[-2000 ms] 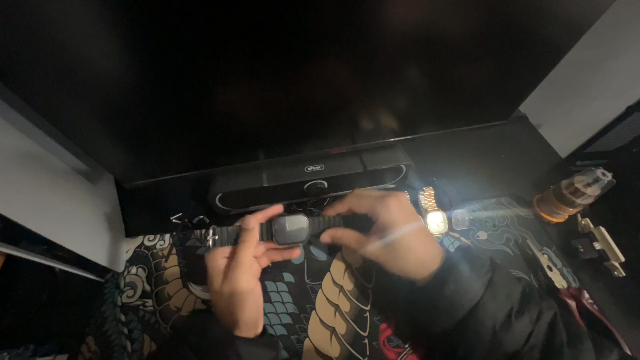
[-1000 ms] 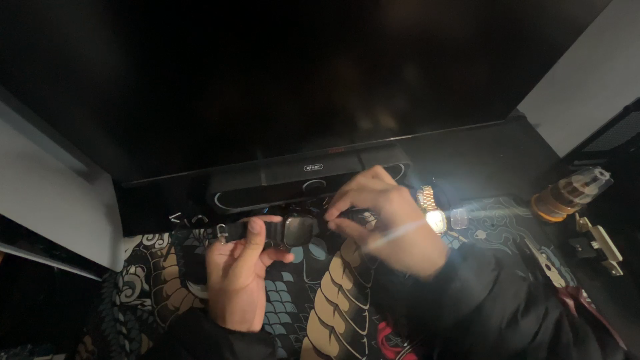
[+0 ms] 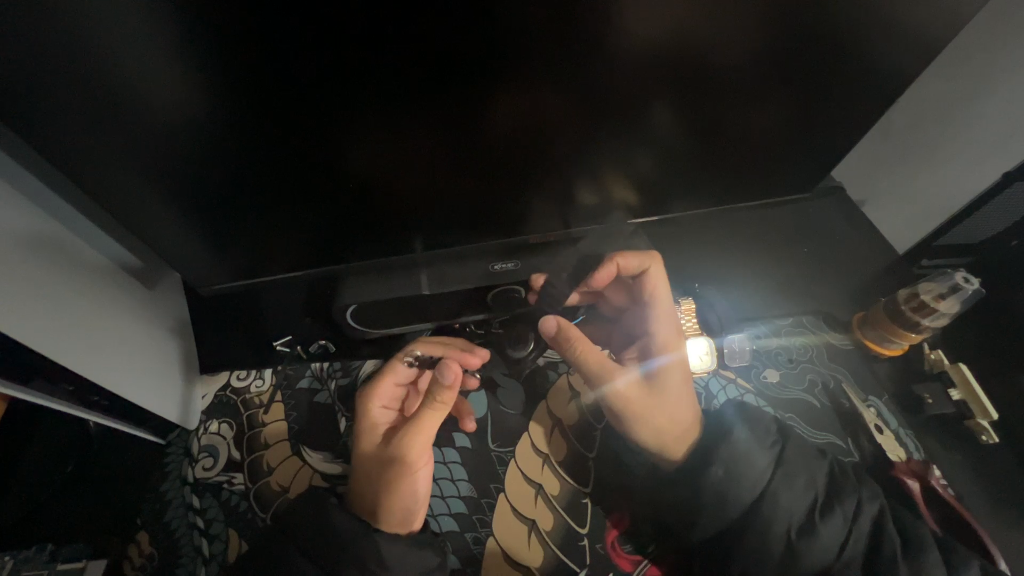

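My left hand (image 3: 408,432) pinches a short dark strap piece (image 3: 440,366) with a metal buckle between thumb and fingers. To its right, my right hand (image 3: 632,344) is raised and grips a dark watch strap (image 3: 572,268), blurred, its upper end lost against the black screen. Just below the right fingertips is a dark object with a round glossy face (image 3: 518,342); whether it is the watch case and joins the strap, I cannot tell. A gold-coloured wristwatch (image 3: 700,354) lies beside my right wrist, under a bright glare.
A black soundbar (image 3: 424,308) sits below a large dark screen (image 3: 496,136). Small metal parts (image 3: 282,344) lie at the left. On the right are a clear and orange container (image 3: 916,312), a cream-coloured fixture (image 3: 964,392) and red-handled pliers (image 3: 920,480). A patterned mat (image 3: 536,480) covers the desk.
The dark smartwatch was stretched between both hands two seconds ago. Now my hands hold separate strap parts, and the right hand's strap is tilted upward. My left hand has turned its piece.
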